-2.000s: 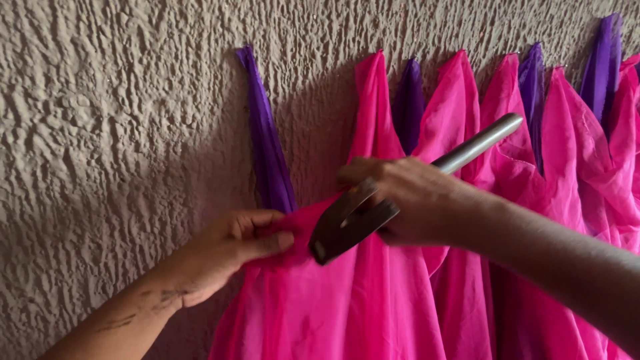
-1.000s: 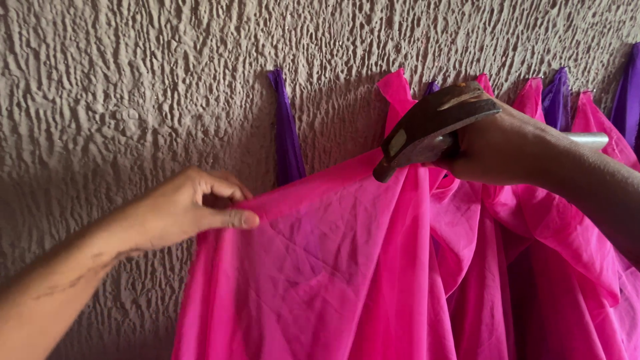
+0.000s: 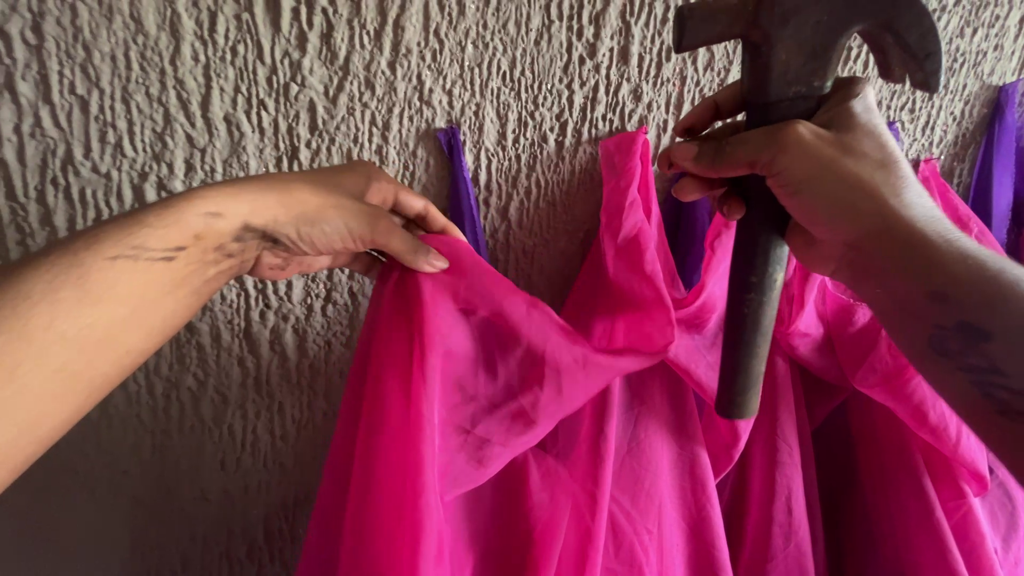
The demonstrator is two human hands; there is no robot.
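My left hand point(image 3: 344, 216) pinches the upper edge of a sheer pink fabric point(image 3: 512, 344) between thumb and fingers, left of centre. A claw hammer point(image 3: 756, 320) is upright in my right hand point(image 3: 808, 168), its metal head above the fist and its handle hanging down in front of the cloth. The thumb and fingertips of that hand are drawn together; whether they also hold something small cannot be told. Between my hands, a gathered peak of the pink fabric is fixed to the wall. A purple fabric strip point(image 3: 462, 188) hangs just right of my left fingers.
The rough textured plaster wall point(image 3: 240, 88) fills the background. More purple fabric point(image 3: 996, 168) hangs at the far right, and another purple piece point(image 3: 686, 228) shows behind the hammer handle. Pink folds drape across the lower part of the view.
The hammer has turned from lying slantwise over the cloth to upright, head at the top. My left hand still grips the pink fabric, whose edge now sags between the hand and the fixed peak.
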